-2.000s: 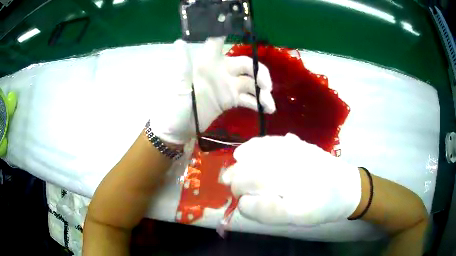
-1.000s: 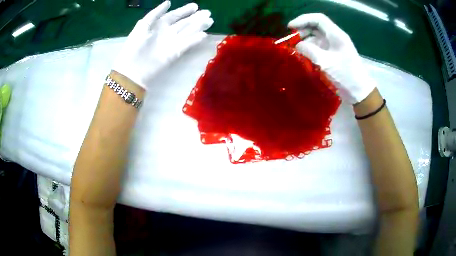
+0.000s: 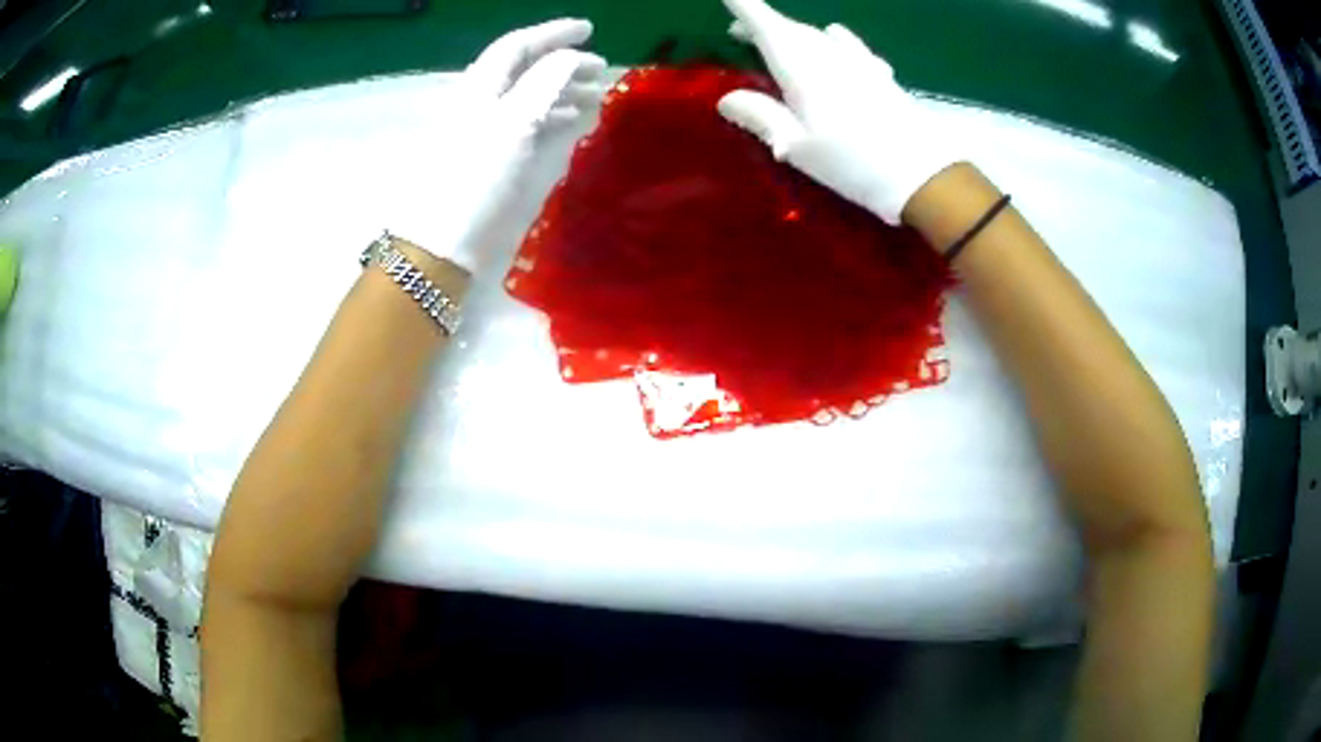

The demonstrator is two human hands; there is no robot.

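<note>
A pile of peeled film [image 3: 739, 261], dark red with ragged see-through edges, lies flat on the white foam padding [image 3: 333, 189]. My left hand [image 3: 514, 138], in a white work glove, is at the pile's upper left side with its fingers apart and nothing seen in it. My right hand [image 3: 833, 109], also gloved, is over the pile's upper right edge, thumb and fingers apart and empty. No phone frame is in either hand.
The green conveyor belt [image 3: 174, 51] runs behind the padding. A dark frame [image 3: 348, 7] on it is cut off at the top edge. A white bag with black lettering [image 3: 152, 594] hangs low at left. A lime-green rim [image 3: 7, 276] shows at far left. A pale fitting [image 3: 1286, 370] is at far right.
The black phone frame and the loose bright red film have left my hands and the near padding. In the last second, my left hand has moved right and my right hand left.
</note>
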